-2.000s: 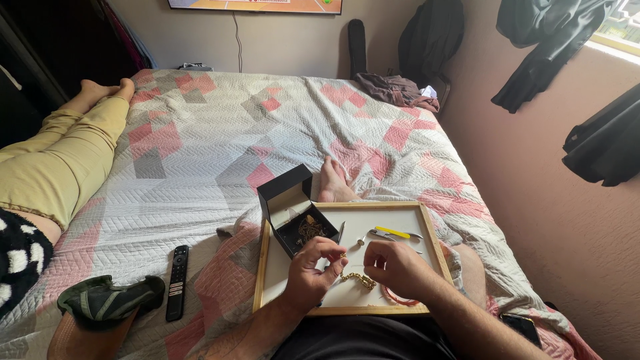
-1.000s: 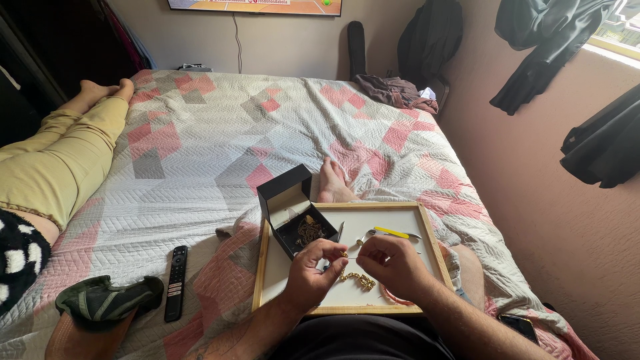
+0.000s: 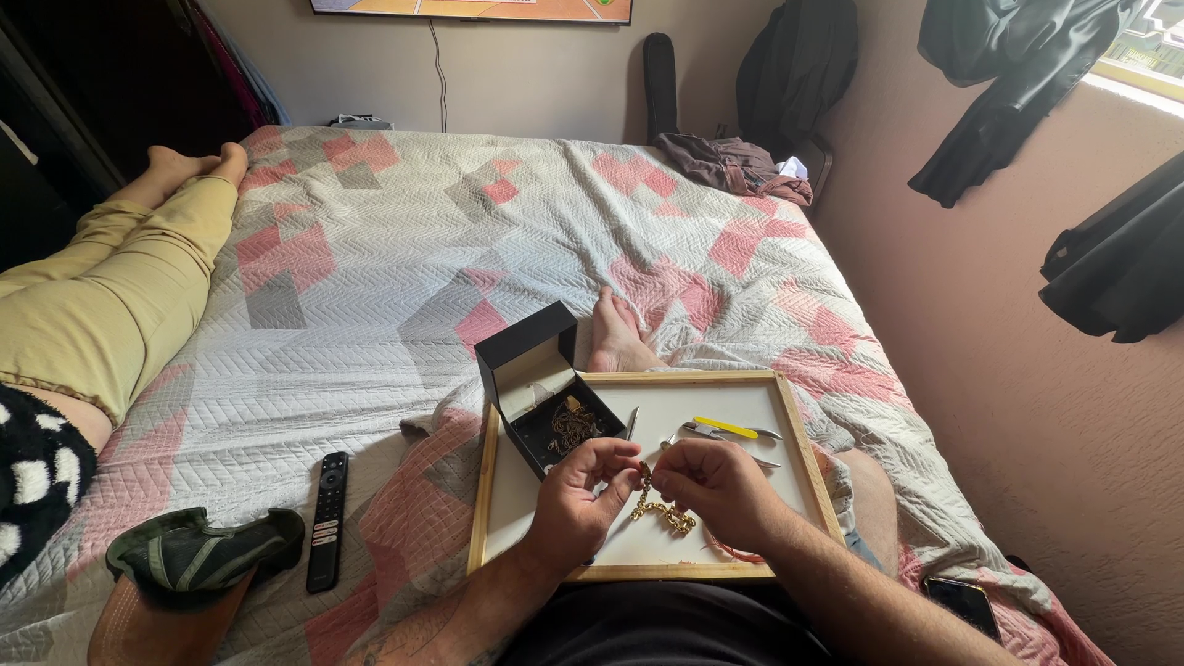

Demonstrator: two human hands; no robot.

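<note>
Over a wood-framed white tray (image 3: 805, 442) on my lap, my left hand (image 3: 592, 490) pinches the upper end of a gold-coloured chain (image 3: 668, 518) between thumb and fingertips. The rest of the chain hangs down and curls on the tray. My right hand (image 3: 708, 481) is close beside it, fingertips bent together near the same end; whether they grip it is hidden. An open black box (image 3: 527, 342) with tangled chains (image 3: 573, 424) inside stands at the tray's left. Pliers with a yellow handle (image 3: 725, 426) and a thin pointed metal tool (image 3: 632, 424) lie behind my hands. Red cord (image 3: 737, 551) lies beside my right wrist.
A patterned quilt (image 3: 398, 240) covers the bed. To the left are a remote control (image 3: 326, 523), a dark green cloth item (image 3: 203, 555) and another person's legs (image 3: 139, 277). A phone (image 3: 962, 606) lies at the right. Crumpled clothing (image 3: 731, 166) sits at the far corner.
The chain, which lay on the tray one second ago, now hangs from my left fingertips. My right hand has shifted slightly.
</note>
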